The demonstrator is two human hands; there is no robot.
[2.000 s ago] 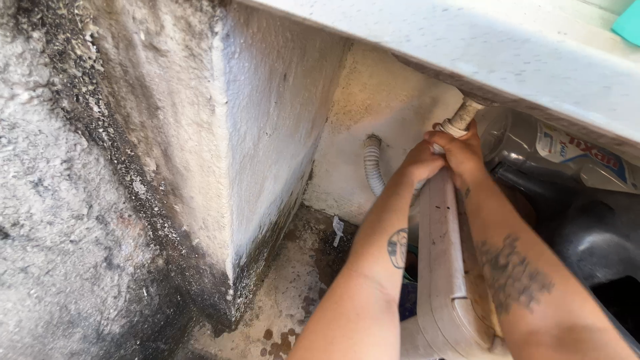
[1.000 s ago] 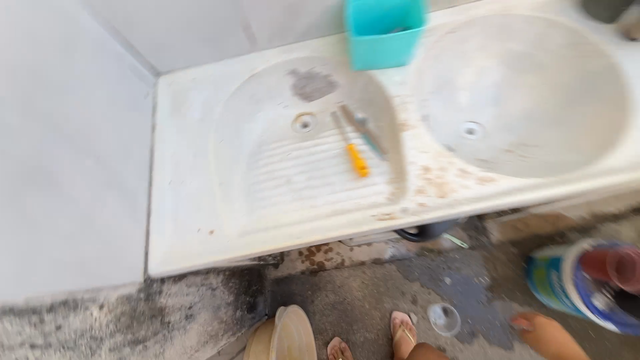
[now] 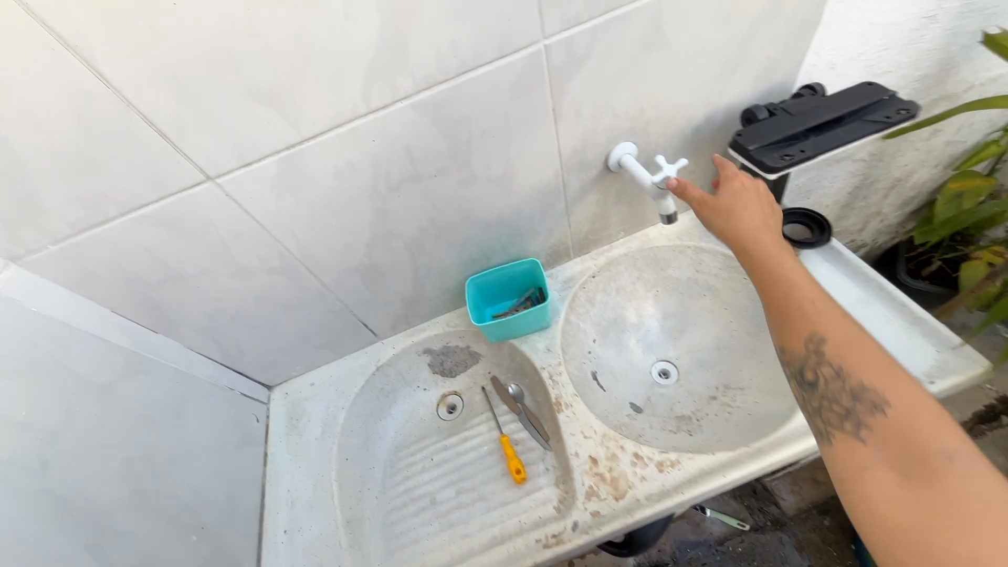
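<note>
My right hand reaches to the white wall faucet, its thumb at the cross handle and its fingers apart. The faucet's spout hangs over the back edge of the round right basin of a double laundry sink; no water shows. In the ribbed left basin lie a screwdriver with a yellow handle, a spoon and a knife. A teal plastic container holding small items stands on the ledge between the basins. My left hand is out of view.
A black plastic part with wheels stands at the right behind the sink, near a black ring. Leafy plants grow at the right edge. Below the sink's front edge, an object with a pale green handle lies on the floor.
Two seconds ago both my hands held a pipe fitting beneath the sink. Now my right hand is up at the faucet and my left is out of view. The view has swung up to the sink top.
</note>
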